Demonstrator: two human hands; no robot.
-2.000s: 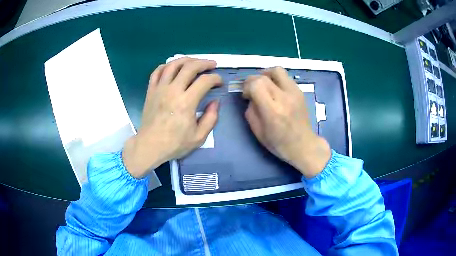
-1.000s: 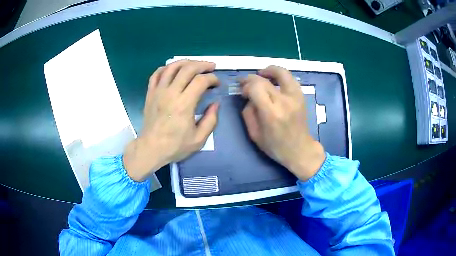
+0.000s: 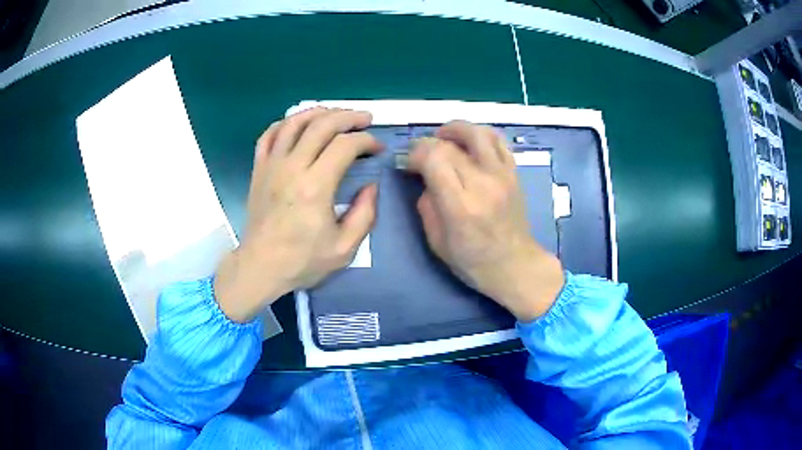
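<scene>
The dark grey tablet back cover (image 3: 440,290) lies inner side up in a white foam tray (image 3: 576,115). My left hand (image 3: 303,193) rests over its upper left part, fingers spread and curled, partly over a white rectangular sticker (image 3: 361,255). My right hand (image 3: 479,211) is over the upper middle, fingertips bent together at a small silvery-grey adhesive piece (image 3: 403,161) near the top edge. The fingertips are blurred, and whether they grip the piece cannot be told. A long adhesive strip (image 3: 533,158) and a small white sticker (image 3: 561,200) show right of my right hand.
A long white liner sheet (image 3: 149,167) lies on the green bench left of the cover, its lower end near my left sleeve. A white board tray (image 3: 749,176) stands at the right. A pale rail (image 3: 387,6) runs along the back. A blue bin (image 3: 695,352) is below right.
My right hand has shifted slightly left along the cover's top edge. The cover and tray have shifted slightly left and down. My left hand keeps about the same pose over the cover.
</scene>
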